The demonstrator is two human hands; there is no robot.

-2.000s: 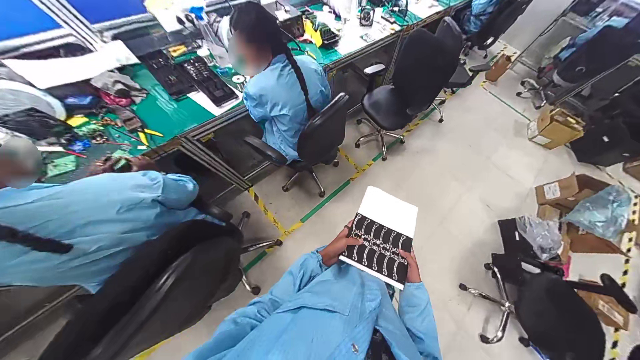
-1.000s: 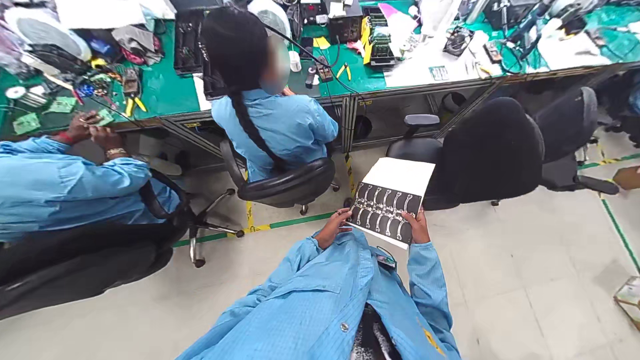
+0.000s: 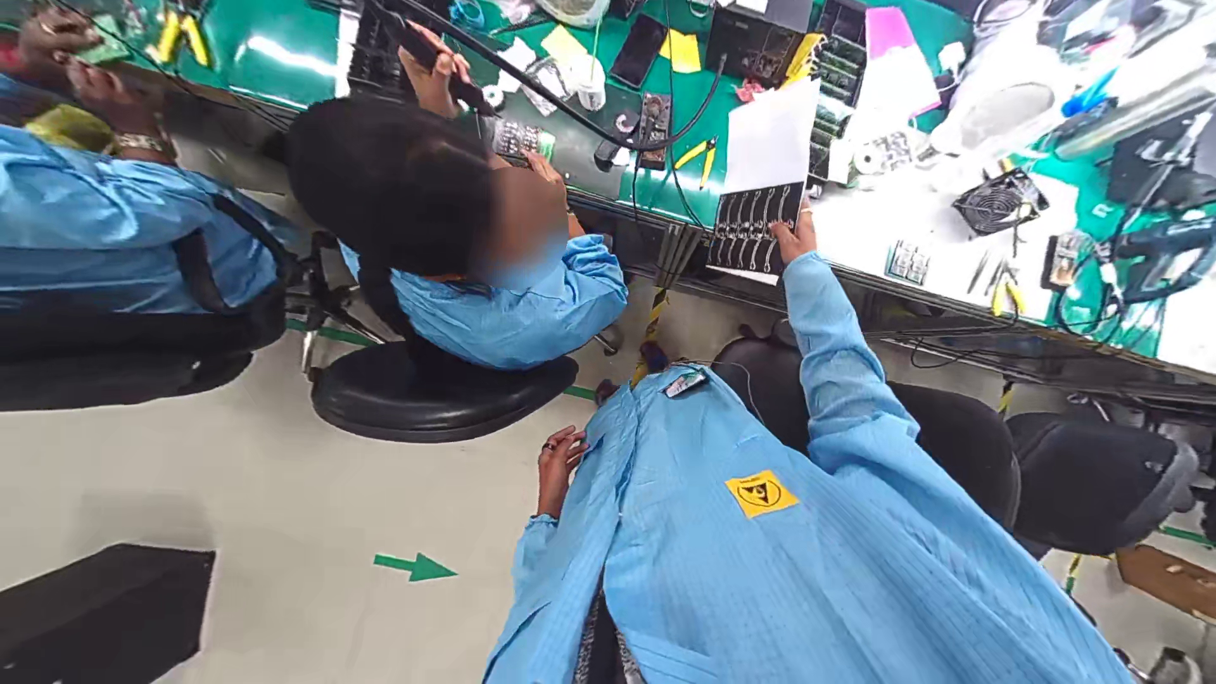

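Note:
My right hand point(image 3: 796, 234) grips the lower right edge of a black panel point(image 3: 757, 220) with rows of small metallic parts. A white sheet point(image 3: 771, 138) extends from the panel's far side. Both are at the front edge of the green-topped workbench point(image 3: 698, 185), and whether they rest on it I cannot tell. My left hand point(image 3: 560, 460) hangs beside my blue coat, its fingers loosely bent and nothing seen in it. Just left of the panel lie yellow-handled cutters point(image 3: 701, 160).
A seated co-worker point(image 3: 513, 294) is close on the left, with another person point(image 3: 114, 228) farther left. Black chairs point(image 3: 950, 446) stand under the bench front at right. A small fan point(image 3: 1001, 201) and more yellow-handled pliers point(image 3: 1007, 293) lie on the bench. A black box point(image 3: 104, 608) is on the floor.
My left hand has let go of the panel and dropped to my side. My right hand has carried it to the bench's edge. The view has turned and moved closer to the bench.

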